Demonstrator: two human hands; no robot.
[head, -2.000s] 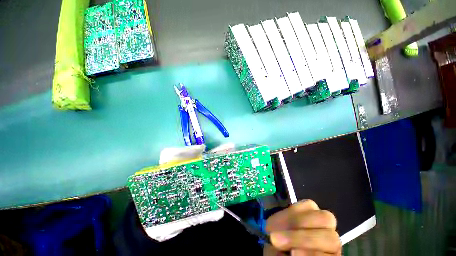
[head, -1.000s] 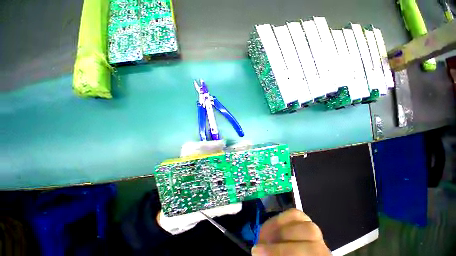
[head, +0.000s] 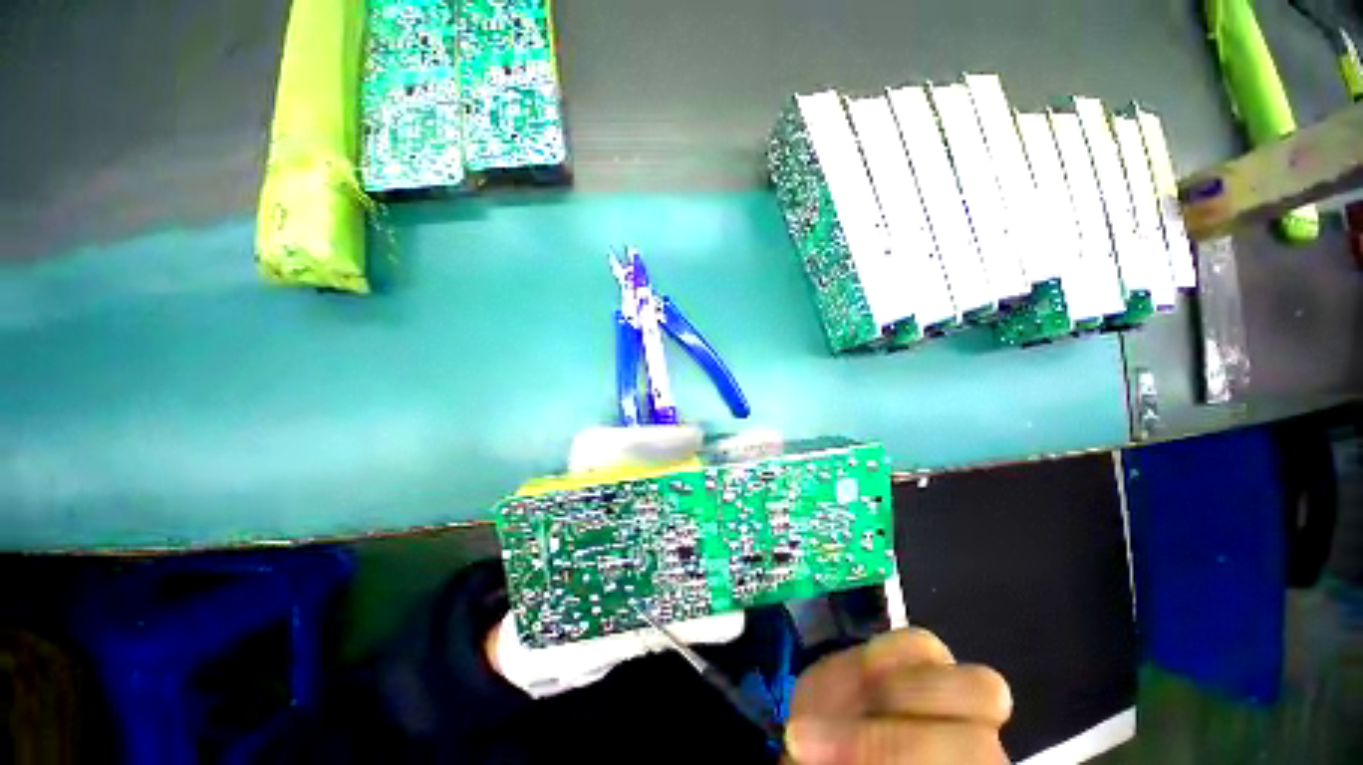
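A long green circuit board [head: 777, 523] is held solder side up over the front edge of the bench mat, with a yellow strip along its far left edge. My left hand [head: 598, 658], in a white glove, grips it from beneath; white fingers show at the far and near edges. My bare right hand [head: 897, 702] is shut on a thin dark probe [head: 718, 680], held like a pencil. The metallic tip is at the board's near edge, left of its middle; whether it touches I cannot tell.
Side cutters [head: 658, 344] with blue handles lie on the teal mat [head: 180, 404], a marker pen on them. A row of boards with whitish sides [head: 957, 209] stands at right. Two boards [head: 464, 97] lie beside a lime-yellow roll [head: 317, 165]. A slanted post [head: 1286, 172] is at right.
The view has shifted, so bench things sit further right in the picture. The probe tip has moved from the board's right part leftwards, then slightly right. Both hands keep their holds.
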